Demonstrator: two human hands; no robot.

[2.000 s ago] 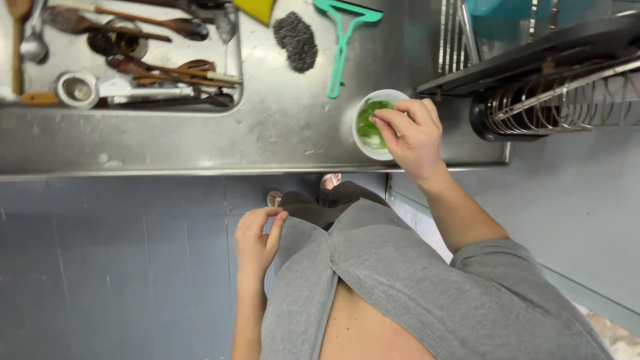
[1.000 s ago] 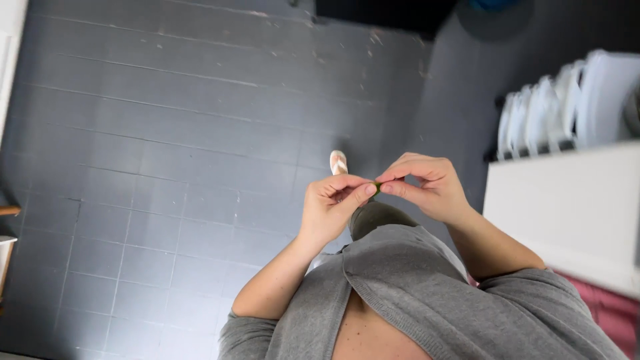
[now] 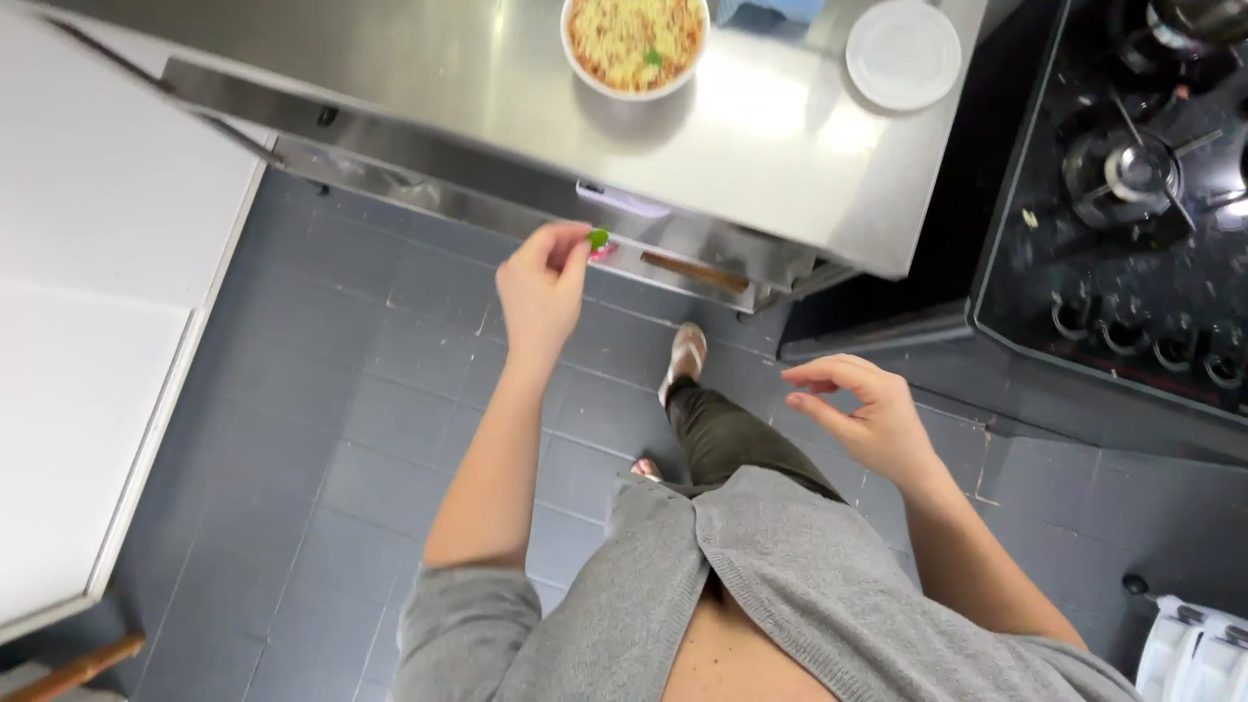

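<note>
My left hand (image 3: 544, 288) pinches a small green leaf (image 3: 598, 239) between thumb and fingertips, just off the front edge of the steel counter (image 3: 780, 175). On that counter stands a white bowl (image 3: 632, 95) filled with food under a pale yellow, crumbly or grated topping. One green leaf (image 3: 652, 58) lies on the topping. My right hand (image 3: 858, 409) is in the air over the floor, right of my leg, thumb and fingers apart and nothing between them.
A white plate (image 3: 903, 55) sits near the counter's right end, with a blue cloth or packet (image 3: 770, 12) beside it. To the right is a black gas stove (image 3: 1102, 224). Below the counter edge, an open drawer or shelf holds a wooden utensil (image 3: 694, 271). A white panel (image 3: 88, 322) stands at left.
The view has turned from the sink counter, across the floor, to this counter and stove. My hands, fingertips together a second ago, are now apart, the leaf in my left.
</note>
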